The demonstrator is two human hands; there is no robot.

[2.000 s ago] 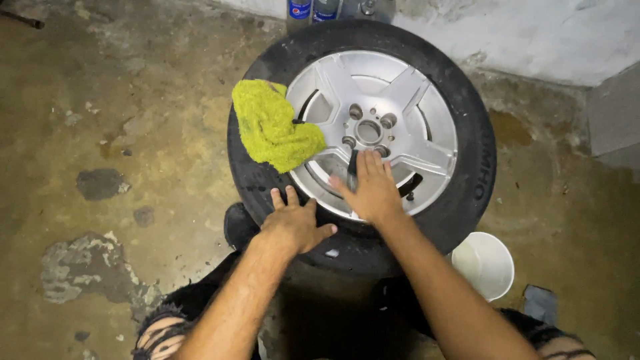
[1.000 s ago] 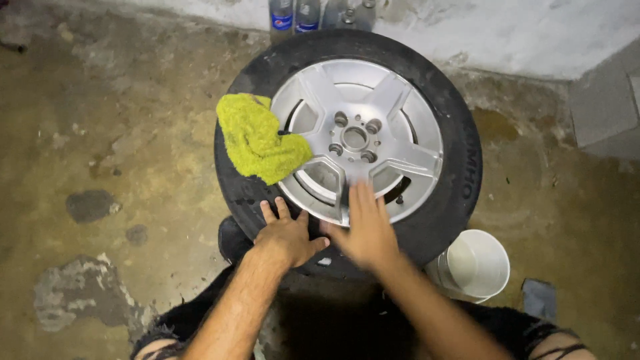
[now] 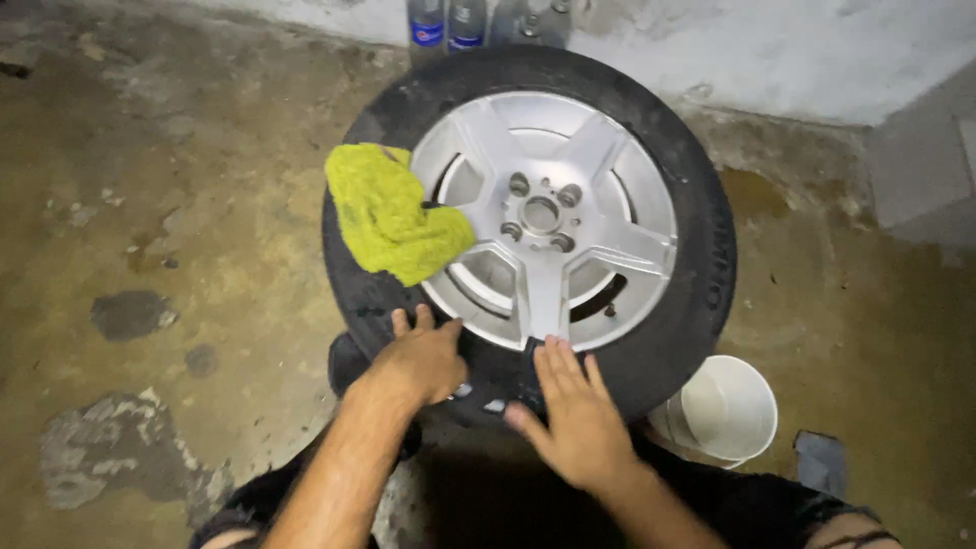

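Observation:
A silver five-spoke alloy wheel [image 3: 544,293] with a black rubber tire [image 3: 690,305] lies face up on the floor. My left hand [image 3: 422,362] rests on the tire's near-left sidewall, fingers apart. Near the lower spoke, my right hand [image 3: 578,415] is at the near edge of the rim, and a small dark piece, perhaps sandpaper, shows at its fingertips; the palm hides most of it, so its grip is unclear. A yellow-green cloth [image 3: 393,217] is draped over the left side of the rim and tire. Small whitish spots mark the tire between the hands.
Several bottles [image 3: 467,27] stand beyond the tire against the white wall [image 3: 732,53]. A white bucket [image 3: 728,408] holding liquid stands at the tire's near right. Right of it, a grey piece of sheet [image 3: 821,461] lies on the stained concrete floor [image 3: 229,229].
My right hand has moved from near the wheel's hub down along the lower spoke to the rim's near edge. The left hand stays on the tire, and the cloth remains in place.

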